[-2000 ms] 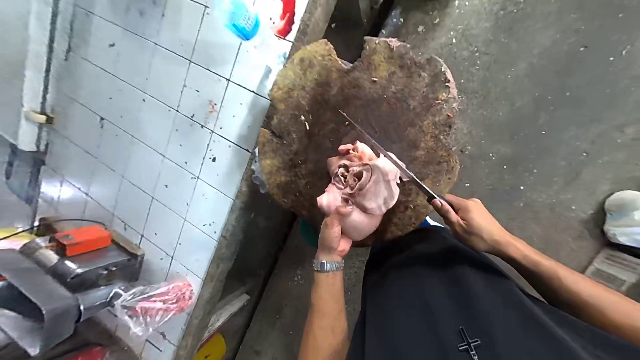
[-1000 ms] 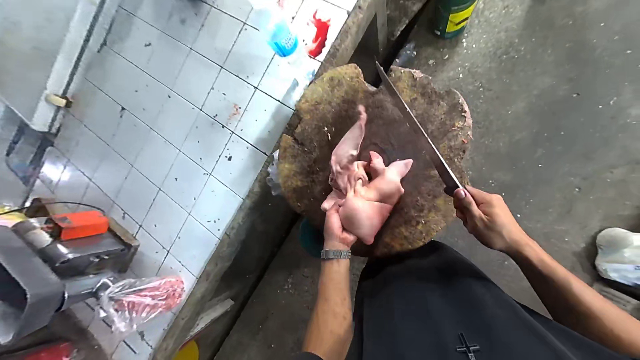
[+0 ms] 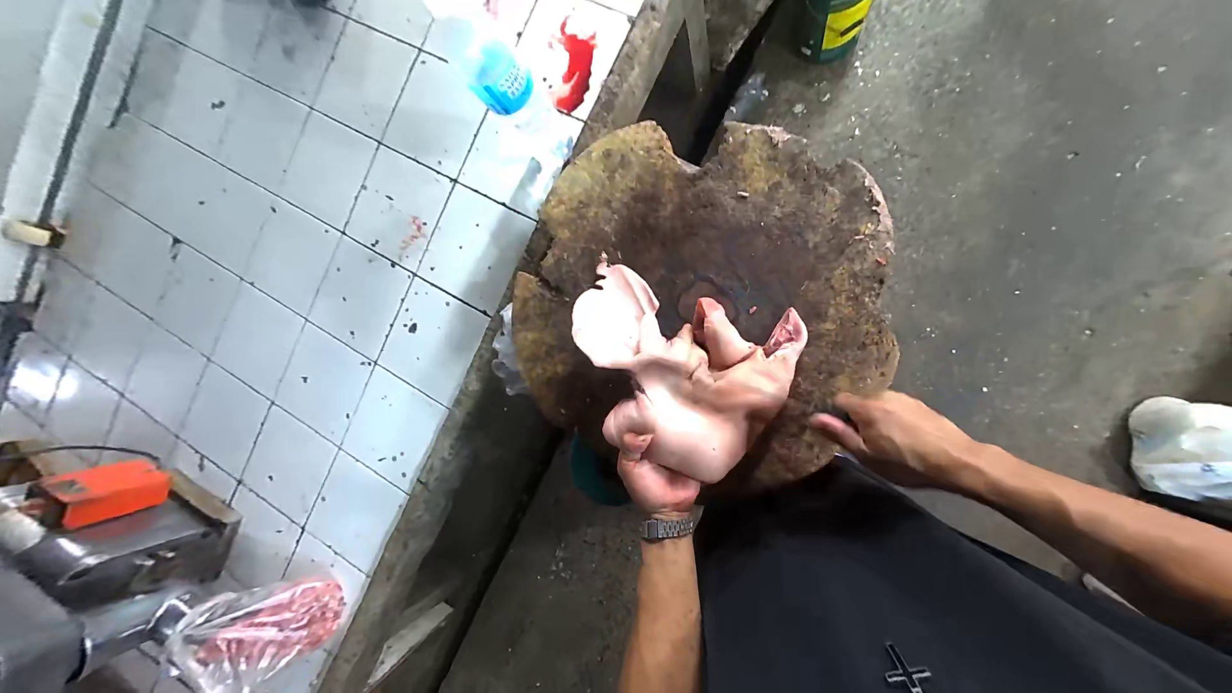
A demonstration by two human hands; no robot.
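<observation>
A pale pink piece of raw skin-on meat [image 3: 703, 404], which looks like part of a pig's head, lies on a worn round wooden chopping block [image 3: 751, 221]. A wide flap of it spreads to the left, and two pointed parts stick up on its far side. My left hand [image 3: 659, 481], with a metal watch at the wrist, grips its near edge. My right hand [image 3: 881, 433] is at the block's right near edge, apart from the meat and blurred. Only a small dark bit shows by its fingers; the knife blade cannot be made out.
Left of the block is a white tiled counter [image 3: 260, 241] with a blue-labelled plastic bottle [image 3: 500, 77] and a red smear. A meat grinder [image 3: 115, 606] with ground meat in clear plastic [image 3: 279, 621] stands at lower left. A green container [image 3: 833, 29] and a white bag [image 3: 1184, 448] are beyond the block.
The knife, plain over the block's right side in both earlier frames, no longer shows clearly. My right hand has come nearer the block's near edge. The meat has been turned and its flap spread left.
</observation>
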